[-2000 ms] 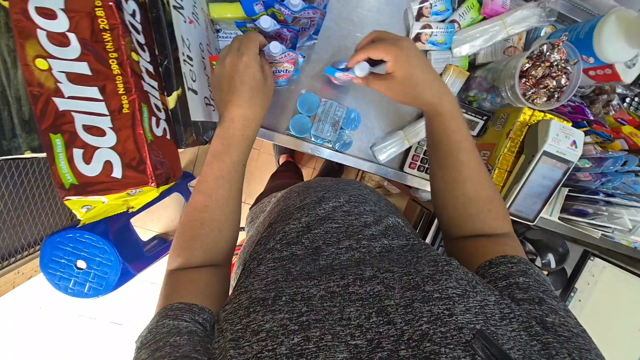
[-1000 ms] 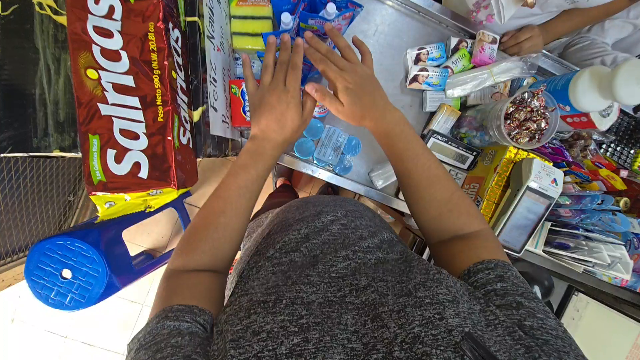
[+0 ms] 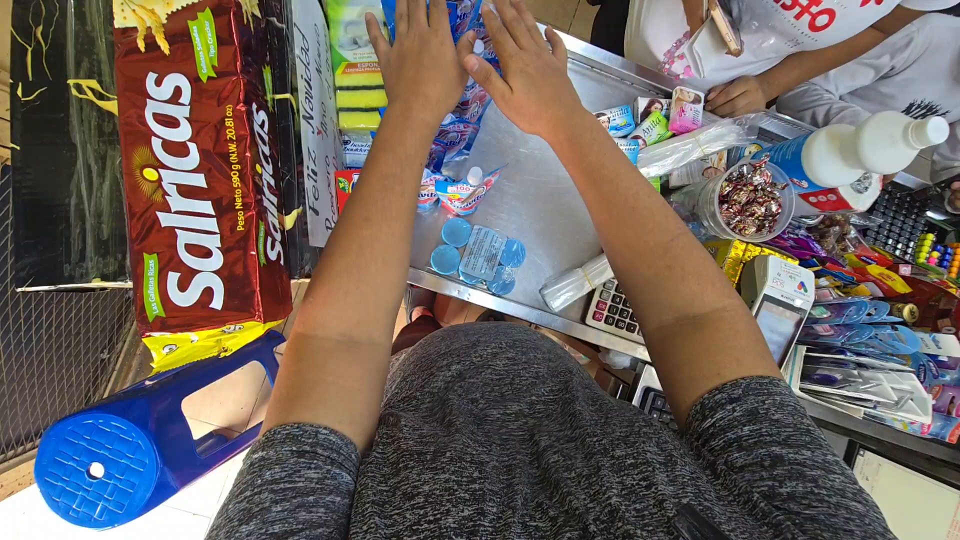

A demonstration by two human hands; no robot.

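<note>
My left hand (image 3: 424,67) lies palm down with fingers apart over blue and red spouted pouches (image 3: 459,135) at the top of the metal counter. Beside it my right hand (image 3: 529,75) is spread over the right edge of the same pouches. Neither hand is closed on anything, though the pouches under the fingers are partly hidden. Nearer my body stands a spouted pouch with a white cap (image 3: 466,193), with another partly behind my left forearm. A clear-wrapped pack of round light-blue containers (image 3: 480,255) lies near the counter's front edge.
Left are a large red cracker package (image 3: 187,172), yellow sponges (image 3: 360,109) and a blue plastic stool (image 3: 97,469). Right are small boxes (image 3: 651,127), a tub of wrapped candies (image 3: 754,199), white bottles (image 3: 832,154), a calculator (image 3: 615,311) and a card terminal (image 3: 780,300). Another person's hand (image 3: 739,96) rests at the far edge.
Two seconds ago my right hand held a small spouted pouch; now it is spread open. Both hands have moved forward over the pouches. A co-present person's hand and clothing have come into view.
</note>
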